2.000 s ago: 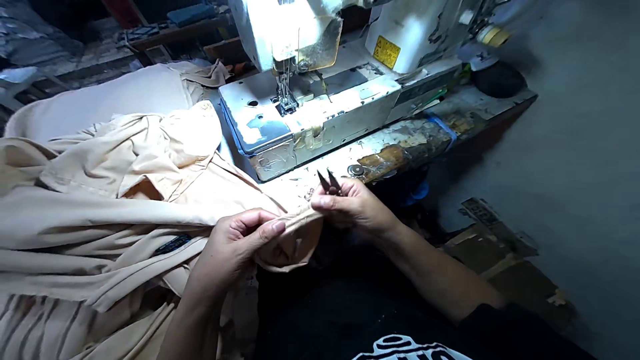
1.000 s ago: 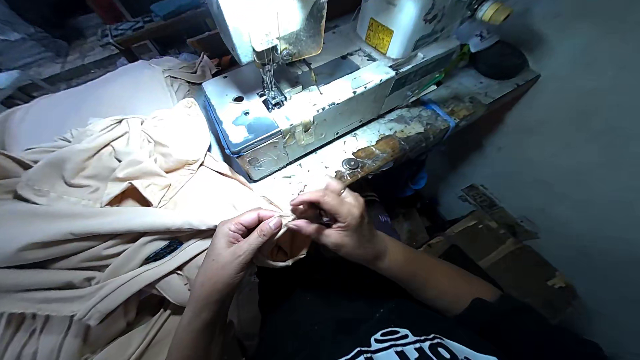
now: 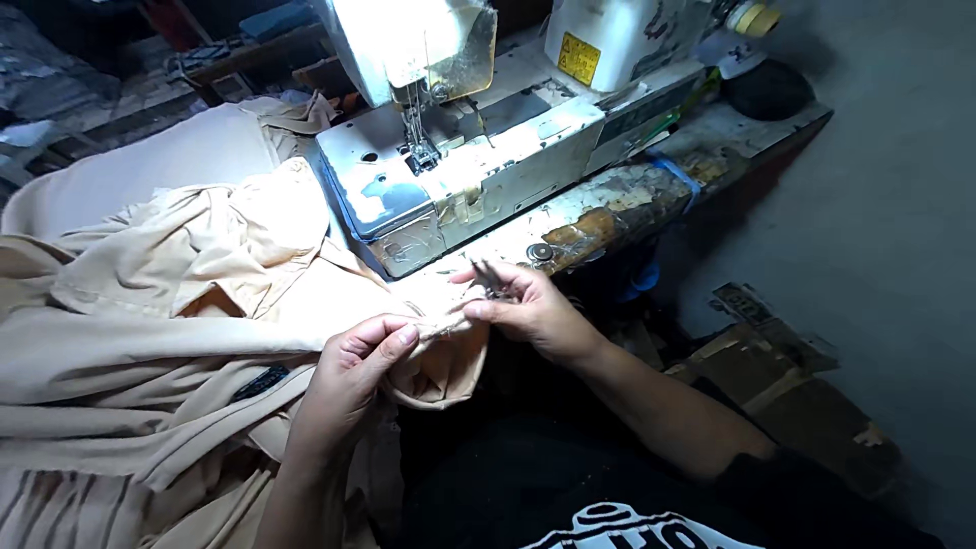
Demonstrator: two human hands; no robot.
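Note:
A peach-coloured garment (image 3: 183, 335) spreads in folds over the left side. My left hand (image 3: 370, 358) pinches its edge between thumb and fingers. Just to the right, my right hand (image 3: 526, 309) grips the same edge and also holds small dark thread snips (image 3: 486, 276), whose tips point up and away. Between and below the hands hangs a rounded, open end of the fabric (image 3: 438, 370). A dark label lies on the folds to the left of my left hand. The snips' handles are mostly hidden by my fingers.
A lit industrial sewing machine (image 3: 465, 179) stands beyond my hands, its needle and presser foot (image 3: 422, 155) above the bed. The worn table edge (image 3: 602, 229) runs to the right, with a blue tie (image 3: 679, 177) around it. Cardboard (image 3: 785, 396) lies low at the right, beside a wall.
The snips stood up from my right hand two seconds ago, were mostly hidden a second ago, and show again now. My left hand has kept its pinch on the fabric.

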